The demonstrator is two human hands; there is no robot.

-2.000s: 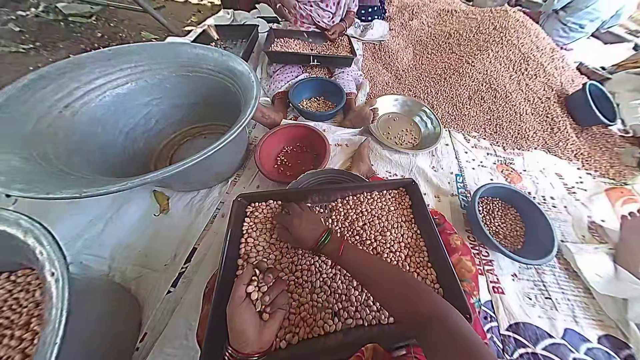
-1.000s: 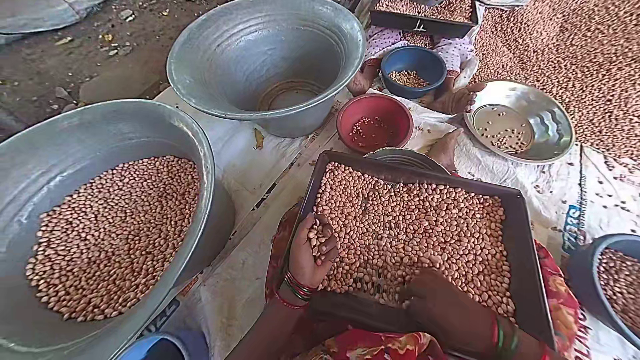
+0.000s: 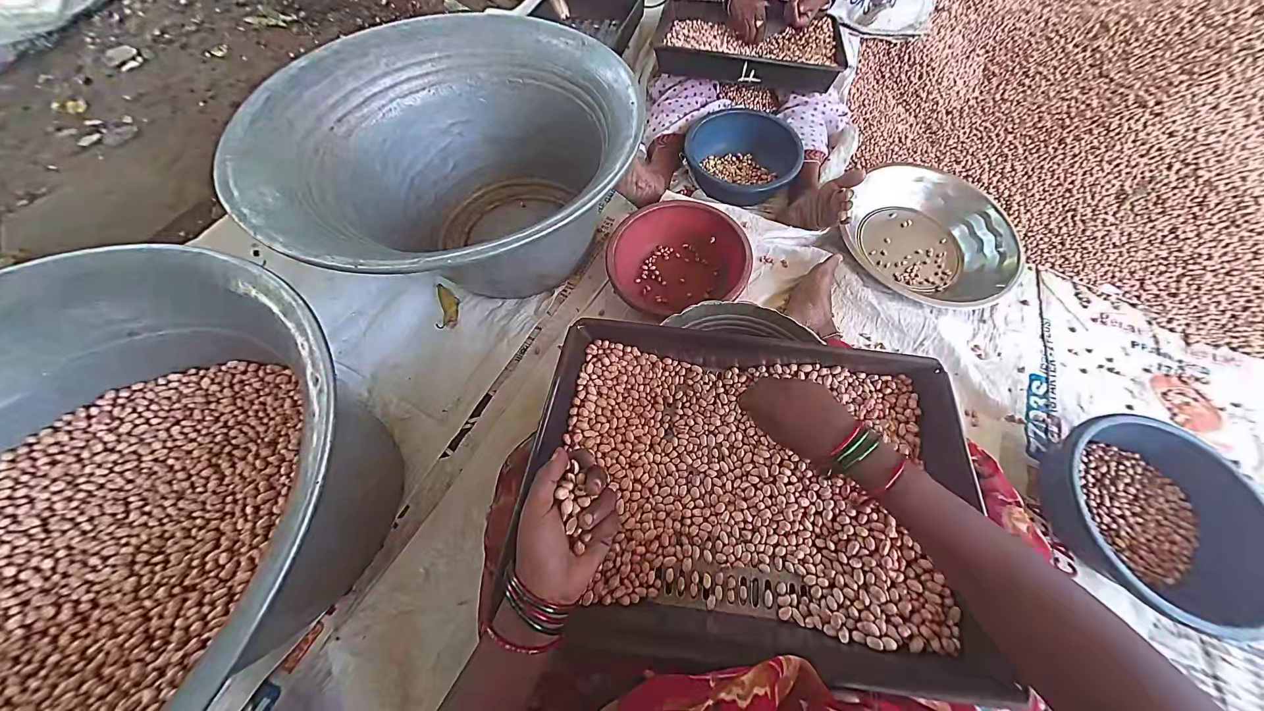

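A dark rectangular tray [image 3: 632,632] rests on my lap, spread with reddish-brown shelled nuts [image 3: 711,474] that look like peanuts. Part of its slotted bottom shows near the front edge. My left hand [image 3: 568,523] is palm up over the tray's left side, its fingers curled around several nuts. My right hand [image 3: 800,420] reaches into the nuts in the upper middle of the tray, knuckles up; its fingertips are hidden, so I cannot tell if it holds any. Bangles circle both wrists.
Left are a metal tub [image 3: 326,395] of nuts and a larger metal tub [image 3: 425,148]. Ahead stand a red bowl [image 3: 681,257], a blue bowl [image 3: 746,158] and a steel basin [image 3: 933,237]. A blue-grey tub [image 3: 1155,513] is at right. A person works at another tray [image 3: 750,69] beside a nut heap [image 3: 1086,148].
My right hand has moved from the tray's near side to its upper middle. My left hand still holds nuts. The view has swung left, then partly back.
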